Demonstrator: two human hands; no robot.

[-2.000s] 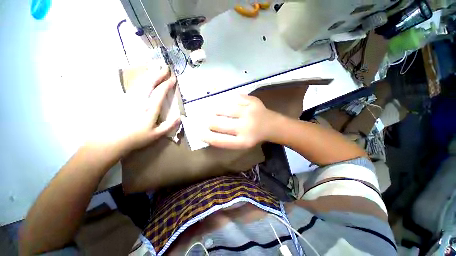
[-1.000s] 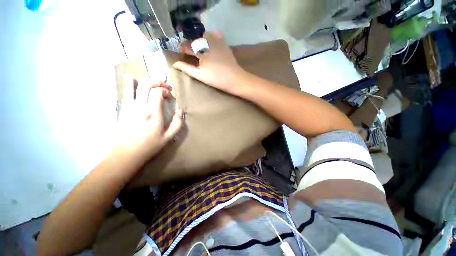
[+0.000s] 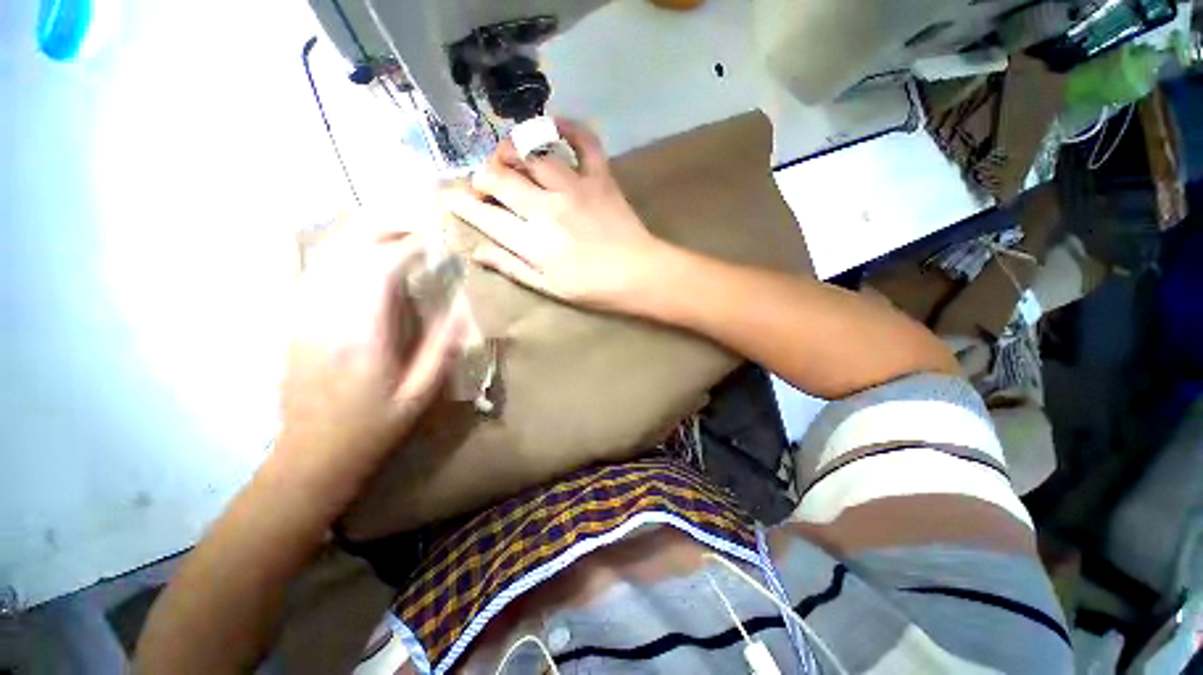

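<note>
A brown cloth panel (image 3: 594, 382) lies over the machine table and reaches to the apron. My left hand (image 3: 356, 330) is at its left part, blurred and overexposed, with fingers curled on a small pale cloth piece (image 3: 464, 369) whose frayed end hangs below the fingertips. My right hand (image 3: 567, 231) lies flat on the upper part of the panel, fingers spread, just below the white knob (image 3: 536, 135) of the black fitting (image 3: 512, 90). The needle area (image 3: 449, 139) is beyond the fingertips; glare hides its detail.
The white machine head (image 3: 422, 53) spans the top. A bent black wire (image 3: 327, 119) stands left of the needle. A blue piece (image 3: 62, 27) is at top left. Brown bundles with tags (image 3: 1016, 310) hang at the right. The checked apron (image 3: 581, 528) touches the panel's near edge.
The panel, folded back at first, now lies spread over the work. My right hand has moved up beside the needle, then slightly down. My left hand has shifted slightly, and the pale frayed piece shows again.
</note>
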